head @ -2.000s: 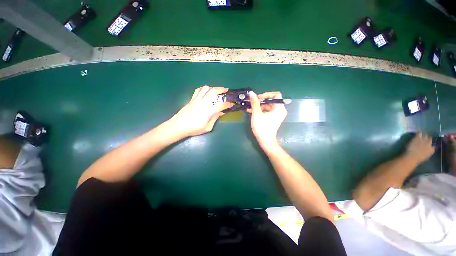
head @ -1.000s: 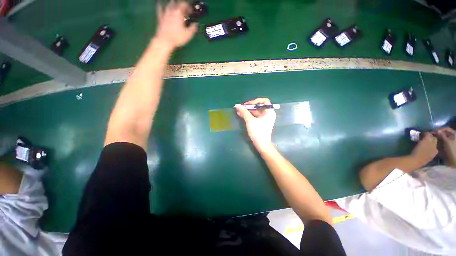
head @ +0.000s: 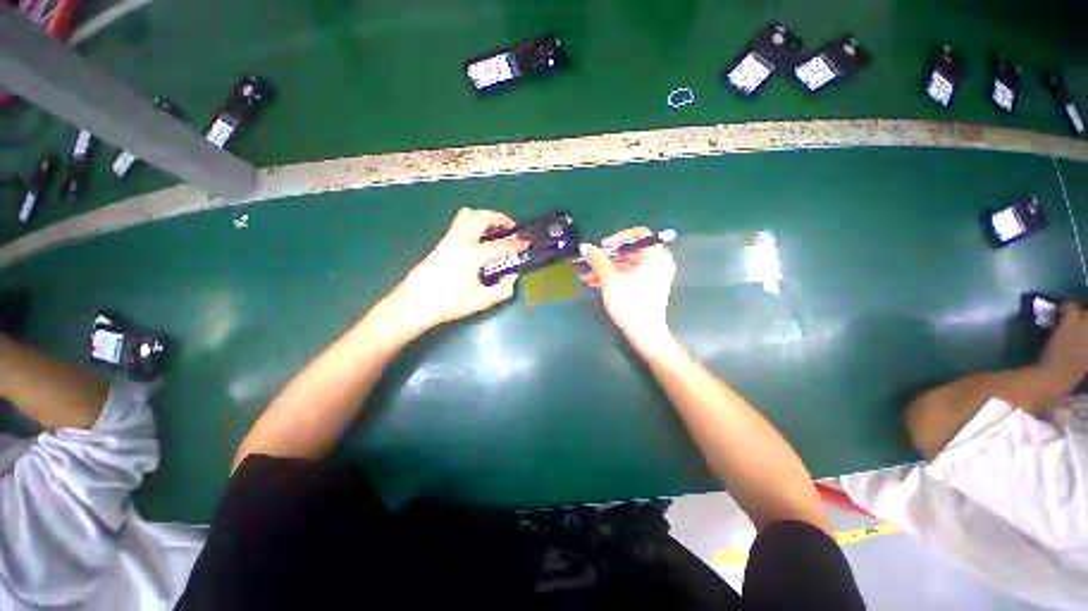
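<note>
A black phone unit (head: 552, 238) with a round detail at its right end is in front of me above the green worktop (head: 501, 412). My left hand (head: 462, 272) grips its left part; the fingers cover some of the white label. My right hand (head: 635, 281) holds a slim dark and white pen-like tool (head: 636, 245), its pale rounded end pointing right. The tool's other end is at the phone's right end; I cannot tell if they touch. A yellow patch (head: 551, 285) lies flat just below the phone, at the left of a clear strip (head: 712, 259).
Several phones, one of them top centre (head: 515, 65), and a pale ring (head: 680, 98) lie beyond the worn metal edge strip (head: 477, 158). A grey post (head: 131, 113) stands left. Phones lie near the workers on the left (head: 128, 346) and right (head: 1014, 221); a worker's arm (head: 996, 400) rests right.
My left hand has come back from the far side and now holds a phone above the worktop. My right hand keeps the pen-like tool, now beside that phone.
</note>
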